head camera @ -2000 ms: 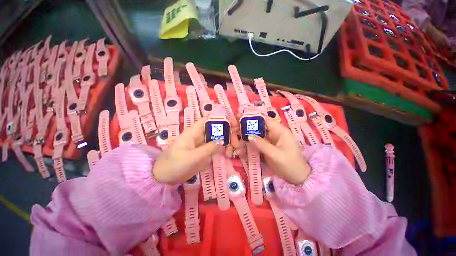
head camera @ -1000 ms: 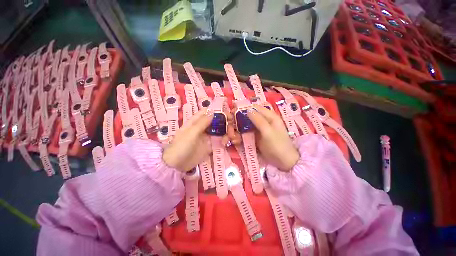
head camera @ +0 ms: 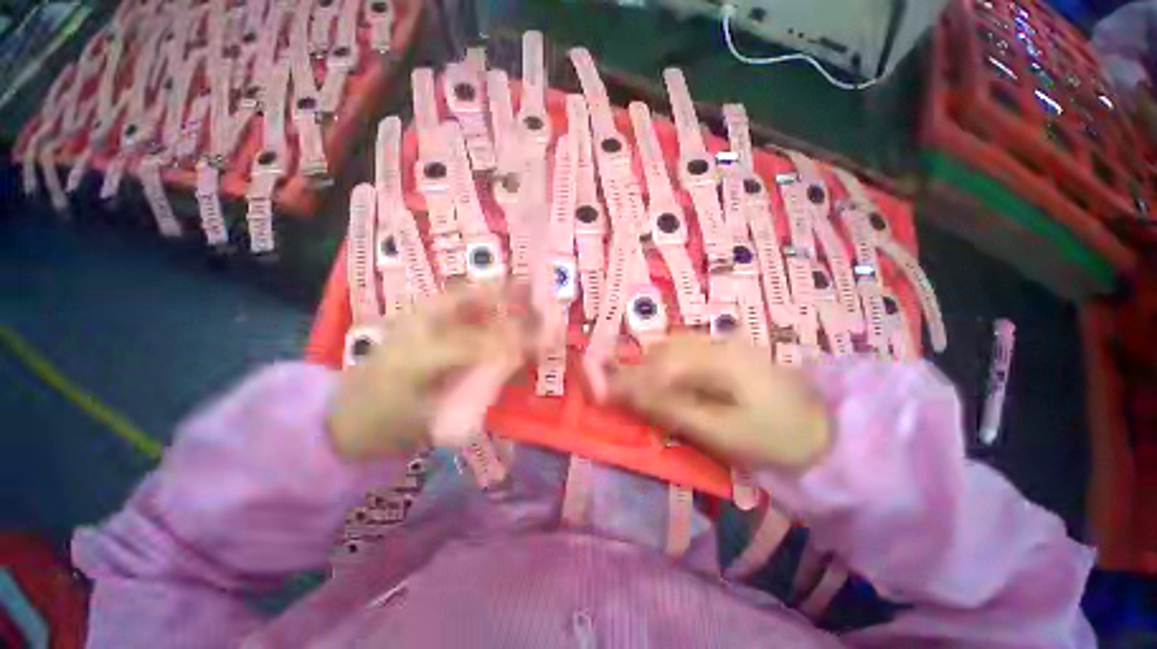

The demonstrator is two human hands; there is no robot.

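Note:
Pink smartwatches point(head camera: 645, 308) lie face down in rows, their round rear sensors up, on a red tray point(head camera: 596, 429). My left hand point(head camera: 425, 361) is blurred over the tray's front left. It is closed on a smartwatch by its pale pink strap point(head camera: 467, 403), which hangs below the fingers; its screen is hidden. My right hand point(head camera: 736, 396) is over the front right part of the tray, fingers bent and blurred beside a short piece of pink strap point(head camera: 599, 370). Whether it grips that strap cannot be told.
A second red tray point(head camera: 298, 190) loaded with pink watches is at upper left. Stacked red trays point(head camera: 971, 127) stand at upper right. A white box point(head camera: 812, 32) with a white cable is behind. A slim pinkish stick point(head camera: 999, 380) lies right of the tray. Straps overhang the tray's front edge.
The view has tilted down and shows my lap. My hands have moved apart and lower, near the tray's front. The two dark screens held up between them are no longer visible.

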